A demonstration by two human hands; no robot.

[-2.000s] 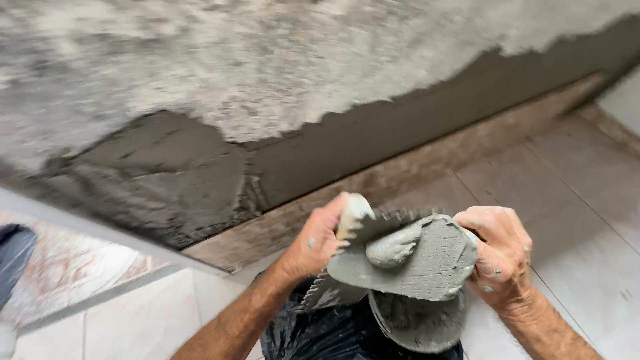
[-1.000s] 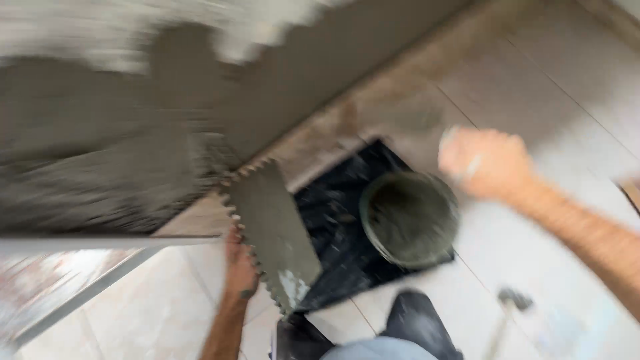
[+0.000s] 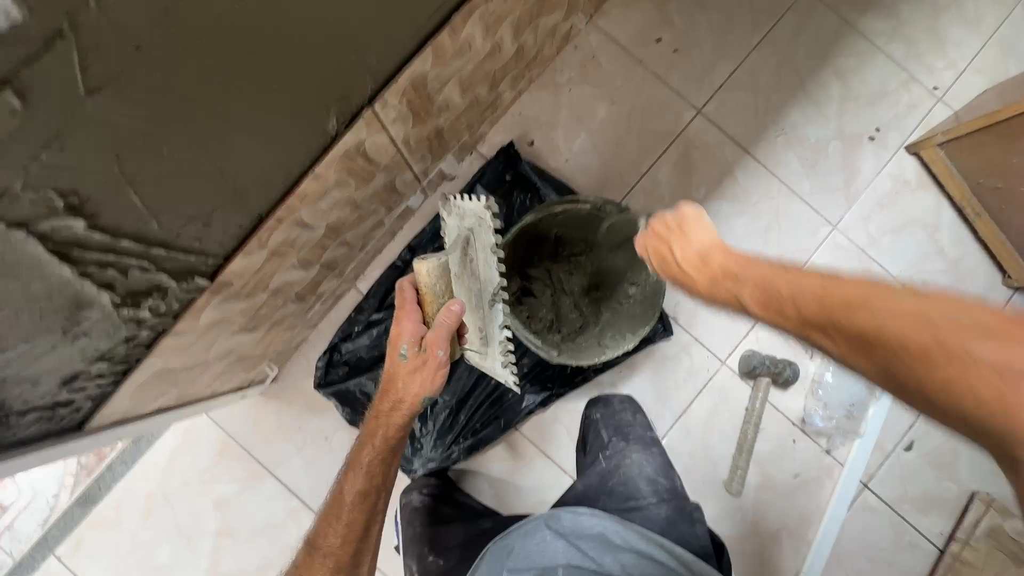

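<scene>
My left hand (image 3: 420, 344) grips the worn handle of a notched trowel (image 3: 478, 288), its toothed edge toward the bucket. My right hand (image 3: 684, 248) is closed at the right rim of a round bucket (image 3: 592, 352) that holds grey mortar (image 3: 560, 280). Part of a mortar-coated tool seems to reach from my right fist into the bucket; its blade is hidden. The bucket stands on black plastic sheeting (image 3: 360, 376). To the upper left, dark wet mortar (image 3: 184, 96) covers the wall above a row of patterned tiles (image 3: 320, 232).
A mallet (image 3: 752, 424) lies on the tiled floor (image 3: 784, 168) at the right, near a clear plastic bag (image 3: 836, 400) and a white strip (image 3: 848, 488). A wood-framed object (image 3: 972, 176) stands at the right edge, a tile piece (image 3: 984, 544) below it. My knees are close to the sheeting.
Two seconds ago both hands were together, mortar on the tool between them. They are now apart, the right at the bucket rim, the left beside it with the notched trowel. The view has shifted downward.
</scene>
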